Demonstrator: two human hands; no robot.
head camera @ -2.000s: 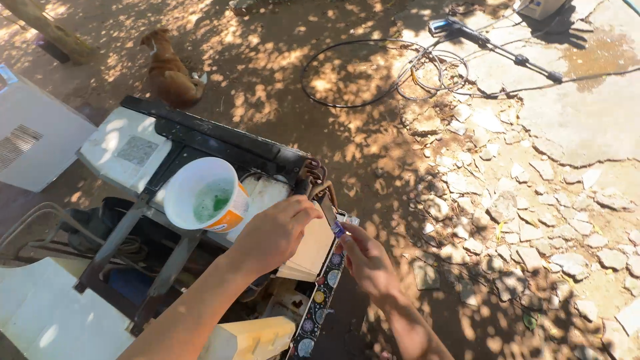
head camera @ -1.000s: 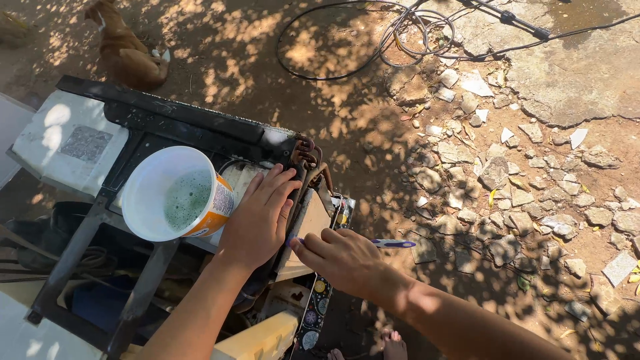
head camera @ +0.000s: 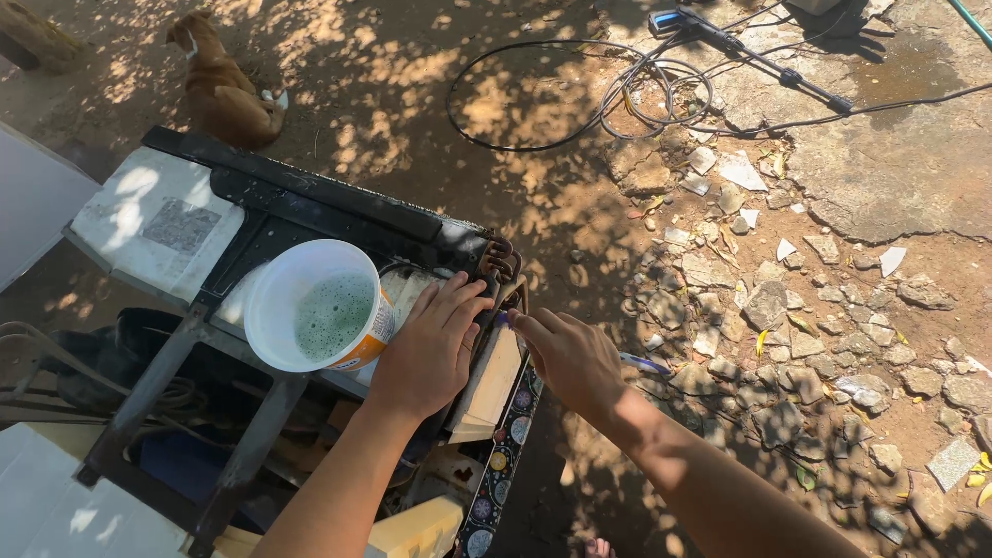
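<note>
My right hand (head camera: 570, 360) grips a purple-and-white toothbrush (head camera: 645, 363), its handle end sticking out to the right and its head against the end of an air conditioner unit (head camera: 341, 198), by the bent copper tubes (head camera: 504, 260). My left hand (head camera: 434, 345) rests on the unit's top with fingers spread, just left of those tubes. Touching or close to that hand stands a white plastic tub (head camera: 310, 306) with an orange label, holding foamy greenish liquid. Fingers hide most of the brush head.
A brown dog (head camera: 225, 93) lies on the dirt beyond the unit. A black hose (head camera: 527, 147) lies coiled beside a pressure washer gun (head camera: 728, 43). Broken concrete (head camera: 767, 302) covers the ground at right. Metal bars (head camera: 155, 387) and a patterned strip (head camera: 496, 465) are near my arms.
My left hand has moved from the tube end onto the unit's top beside the tub. My right hand has stayed around the toothbrush since one second ago, near the tubes.
</note>
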